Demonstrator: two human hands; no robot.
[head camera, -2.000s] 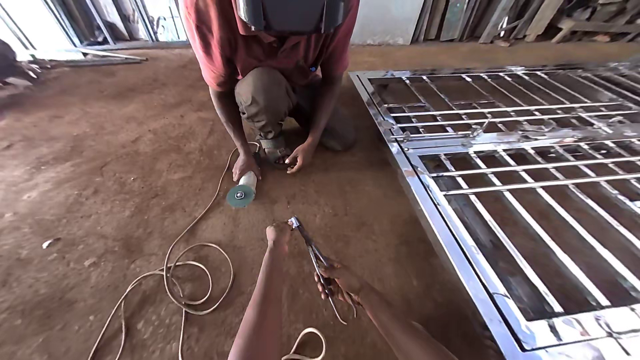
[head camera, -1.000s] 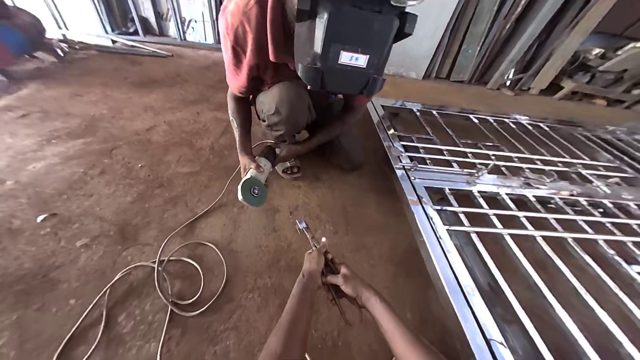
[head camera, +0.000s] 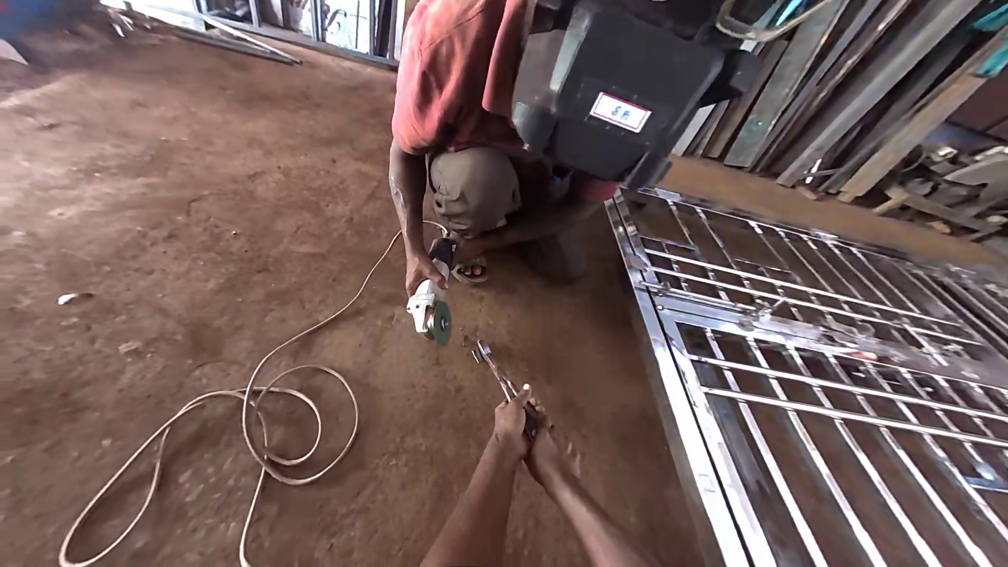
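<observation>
Both my hands close around the handles of locking pliers or a similar clamp tool (head camera: 501, 376), low in the middle of the head view. My left hand (head camera: 513, 421) is in front on the tool, and my right hand (head camera: 550, 453) wraps the handles just behind and to the right. The tool points up and away, with something small and metallic at its jaws, too small to name. Beyond its tip, a crouching person grips an angle grinder (head camera: 429, 307) with a green disc. The disc is near the jaws, apart from them.
A pale power cord (head camera: 303, 335) lies looped on the dirt floor at left. A welded metal gate (head camera: 693, 394) with bars lies at right. Boards (head camera: 795, 87) lean at the back right. The person's dark welding mask (head camera: 614, 87) is close above the grinder.
My left hand has moved from near the tool's tip back onto its handles. The person has raised the grinder from near the floor and turned its disc, and the mask has come closer.
</observation>
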